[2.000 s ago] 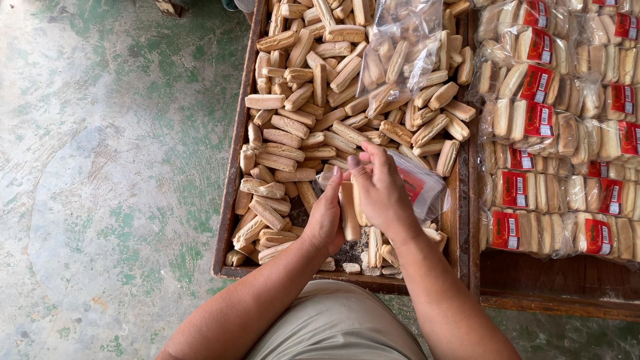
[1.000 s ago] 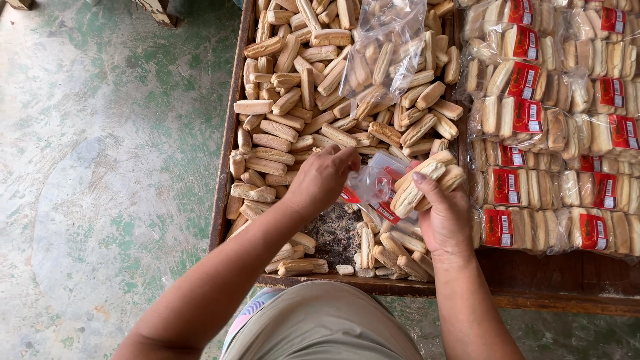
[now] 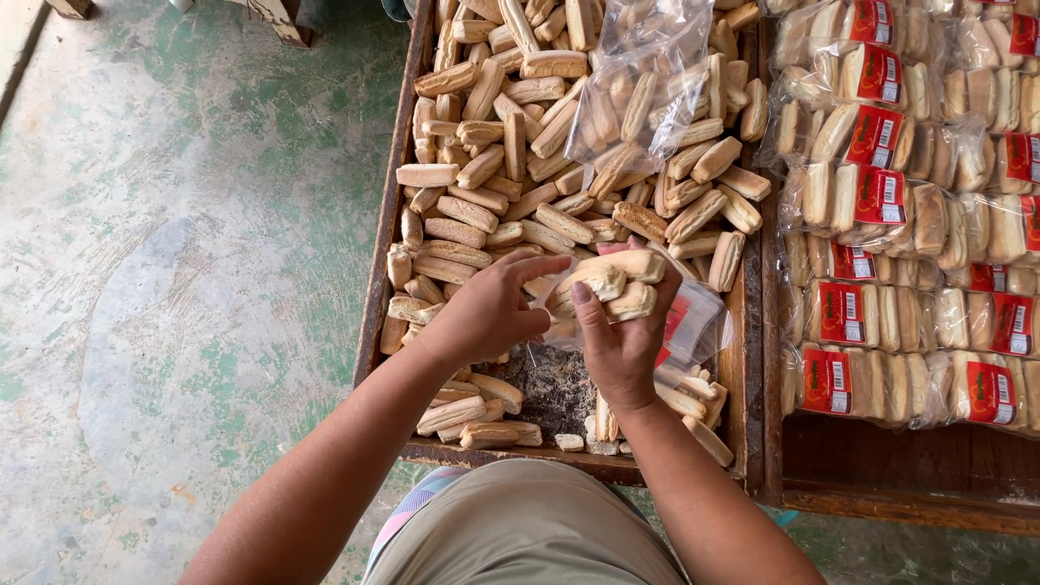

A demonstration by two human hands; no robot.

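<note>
My right hand (image 3: 630,333) is closed on a bunch of several oblong pale biscuits (image 3: 638,266) above the near part of a wooden tray. Just left of it is my left hand (image 3: 496,307), its index finger stretched toward the bunch. Clear plastic film shows between the hands, and the left thumb and fingers seem to hold its edge; this is partly hidden. Beneath the right wrist, flat clear bags with red labels (image 3: 691,325) lie on the biscuits. Loose biscuits (image 3: 463,213) fill much of the tray, and a larger clear plastic bag (image 3: 642,81) lies over those farther back.
The tray has a raised wooden rim (image 3: 390,195). To its right, a second wooden tray (image 3: 902,496) holds rows of packed biscuits with red labels (image 3: 841,311). Crumbs and dark tray bottom (image 3: 561,398) show near my body. A wooden leg (image 3: 284,20) stands on the floor at upper left.
Two seconds ago both hands were together low over the tray; one second ago the right hand held biscuits farther right. That bunch is now closer to my left hand, at the plastic.
</note>
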